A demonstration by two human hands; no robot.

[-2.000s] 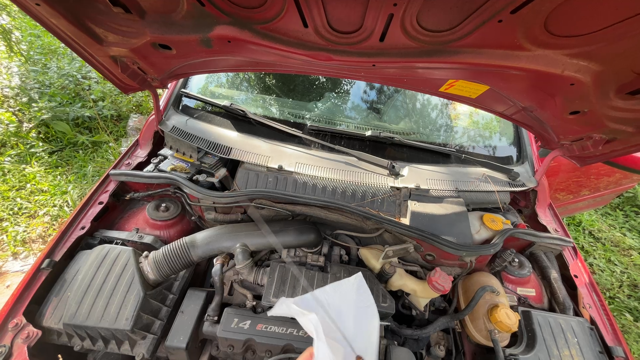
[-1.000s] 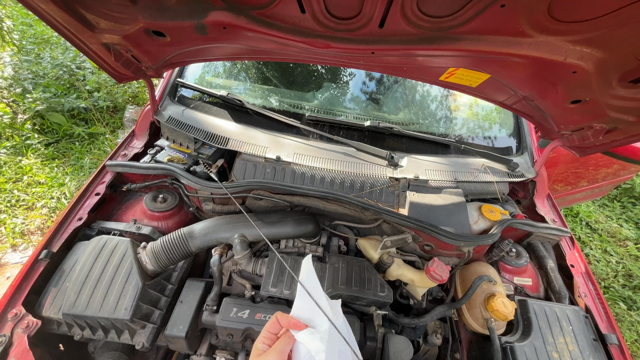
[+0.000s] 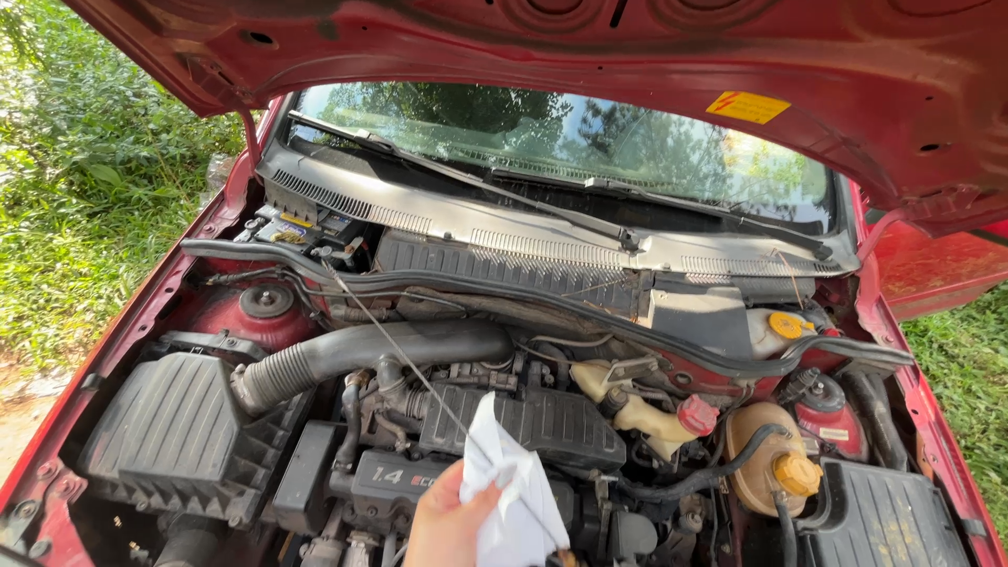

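Note:
My left hand [image 3: 453, 516] enters at the bottom centre, over the engine. Its thumb and fingers pinch a folded white cloth or paper [image 3: 516, 504]. A long thin metal dipstick [image 3: 394, 345] slants from the upper left down to the lower right and passes through the fold. Its far end lies over the rubber seal near the battery, in the air as far as I can tell. At the bottom edge, a small orange-brown thing shows by the dipstick's near end; I cannot tell what it is. My right hand is out of view.
Around the hand are the engine cover [image 3: 520, 425], black air filter housing [image 3: 165, 437], thick air duct [image 3: 370, 354], coolant tank [image 3: 748, 457], red-capped filler neck [image 3: 661, 425] and black box lid [image 3: 882, 512]. The raised red hood [image 3: 551, 47] hangs above; windscreen wipers [image 3: 504, 189] lie behind.
My left hand has come further into view from the bottom edge since two seconds ago. The dipstick, a faint streak then, now shows plainly. Little else differs from one second ago.

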